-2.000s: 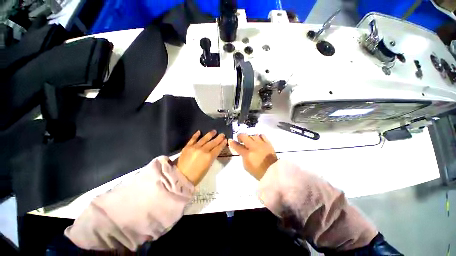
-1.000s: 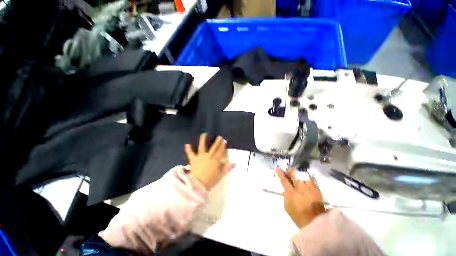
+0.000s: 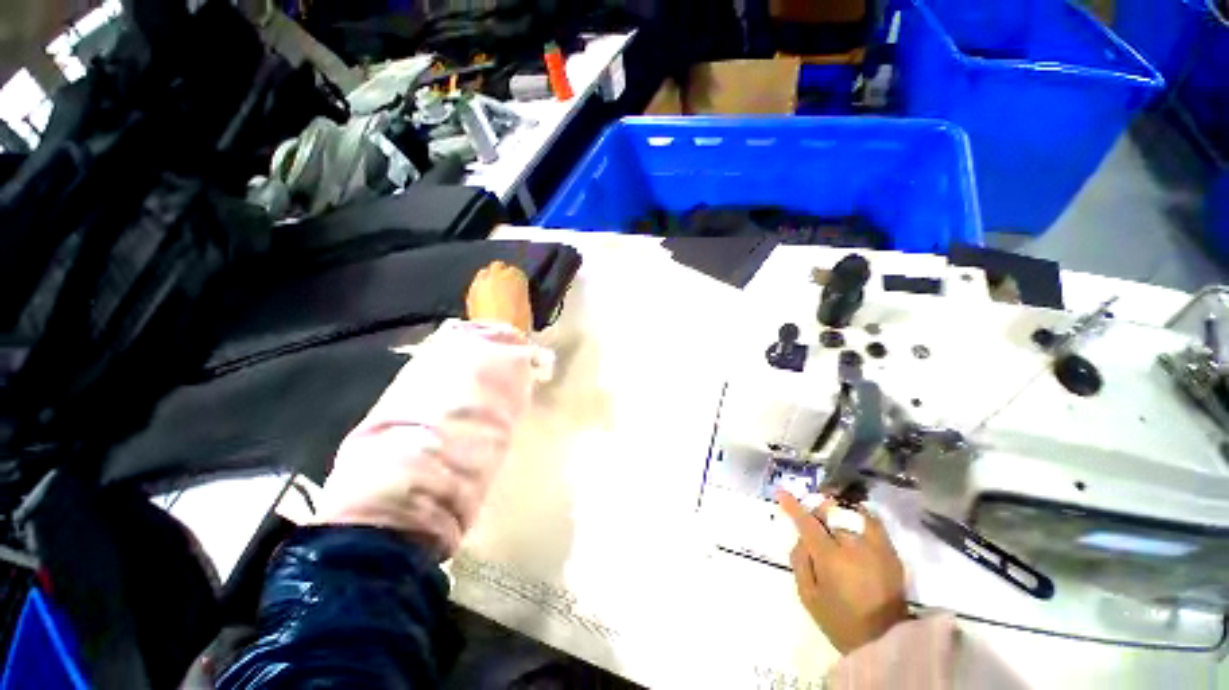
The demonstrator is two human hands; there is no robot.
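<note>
A folded stack of black fabric panels lies at the left of the table. My left hand is on the right end of this stack; its fingertips are bent over the fabric, and whether they grip a layer cannot be told. My right hand lies beside the needle plate, with its index finger pointing to the presser foot area. No fabric shows under the needle. The white sewing machine stands at the right.
Black thread snips lie on the machine bed. A large blue bin with dark pieces inside stands behind the table. Black fabric lies at the table's far edge. Another worktable holds grey material. More black fabric is piled at far left.
My left hand has moved up and left onto the stack. The black panel that lay left of the needle is gone from there. The view has shifted, showing more of the bin.
</note>
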